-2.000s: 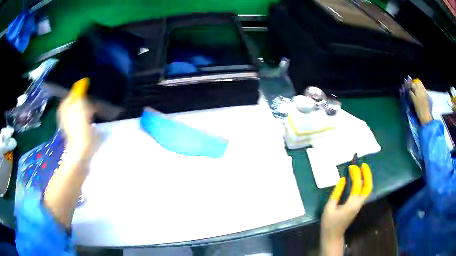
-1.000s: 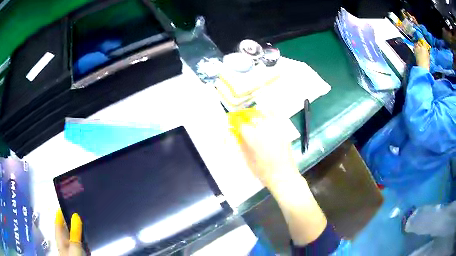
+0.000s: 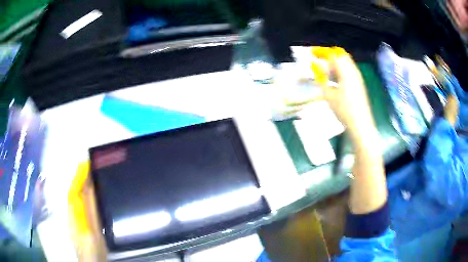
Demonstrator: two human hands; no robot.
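Observation:
A tablet with a glossy black screen lies screen up on the white pad, near the bench's front edge. Light bars reflect in its lower part. My left hand, with yellow finger cots, holds the tablet's left edge; the hand is blurred. My right hand is up at the wipes and bottles, its cot-covered fingertips bent together. A white patch shows beside these fingertips; blur hides whether it is gripped. Stacked wipes lie below and left of the right hand. The bottles cannot be made out.
A bright blue scraper lies behind the tablet. Black trays are stacked at the back. Purple-blue printed film is at the left. White cards lie right of the pad. A brown box is below the edge. A blue-sleeved person sits right.
The tablet has come onto the pad since the first frame. Since the second, my right hand has moved beyond the wipes to the bottle area, and my left hand now lies higher along the tablet's left edge.

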